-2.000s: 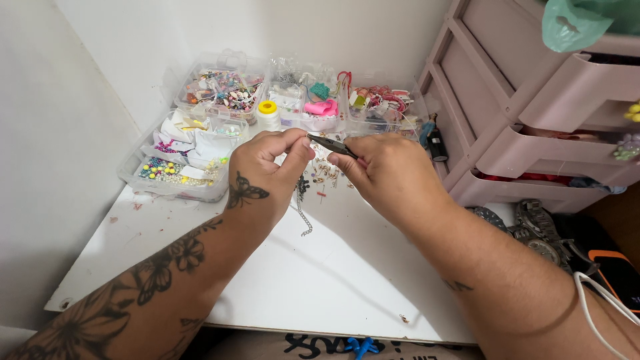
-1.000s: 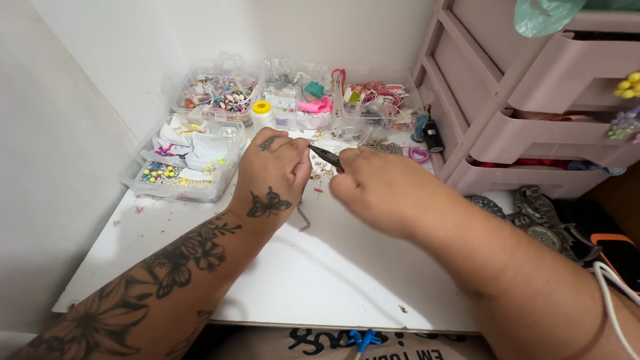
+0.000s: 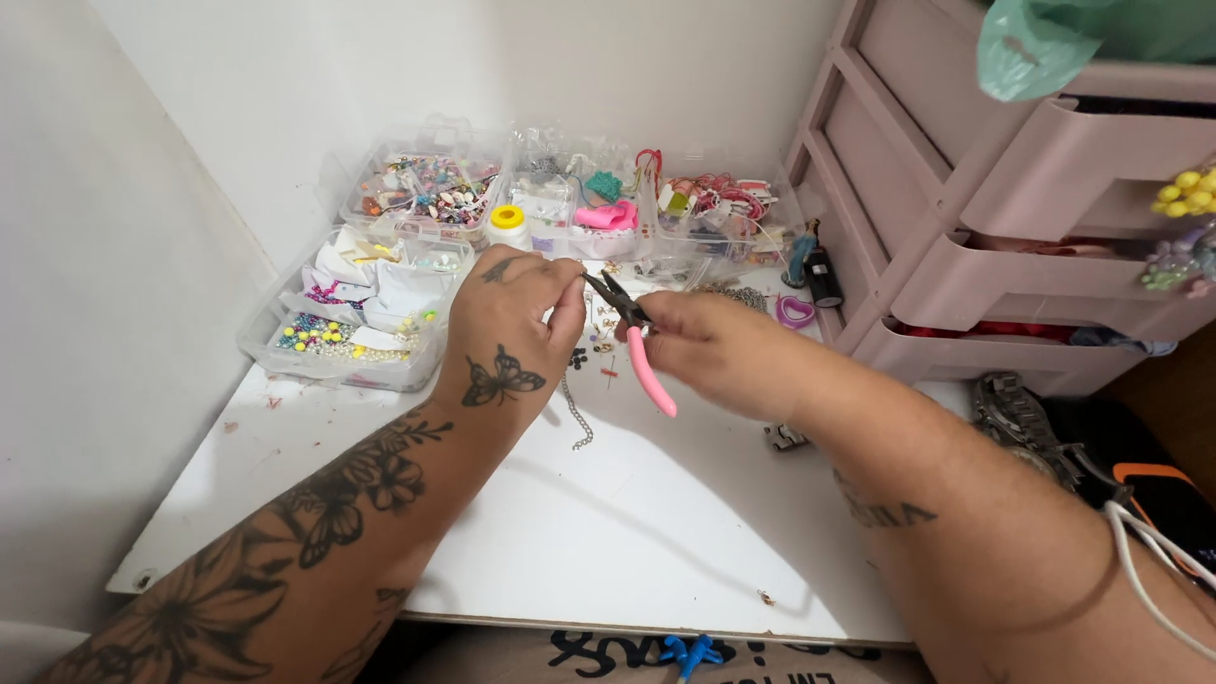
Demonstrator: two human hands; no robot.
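My right hand (image 3: 708, 347) grips pliers (image 3: 622, 304) with dark jaws, parted at the tips, and a pink handle that points down toward me. The tips reach my left hand (image 3: 522, 309), whose thumb and forefinger are pinched together at a small piece I cannot make out. Below the left fingers a thin metal chain (image 3: 576, 418) hangs down or lies along the white table; its upper end is hidden. Just beyond, small black beads (image 3: 578, 359), a little red piece (image 3: 609, 372) and several tiny metal findings lie on the tabletop.
Clear plastic boxes of beads (image 3: 427, 190), beads and packets (image 3: 266, 347), and cords (image 3: 722, 237) line the back and left. A thread spool (image 3: 507, 228) with a yellow top stands between them. Pink drawers (image 3: 1035, 285) rise at right, near watches (image 3: 1012, 408) and a purple heart-shaped piece (image 3: 794, 312).
The pliers have turned in my right hand; their pink handle and parted jaws now show. My left hand stays pinched near their tips, and more of the chain is visible than one second ago.
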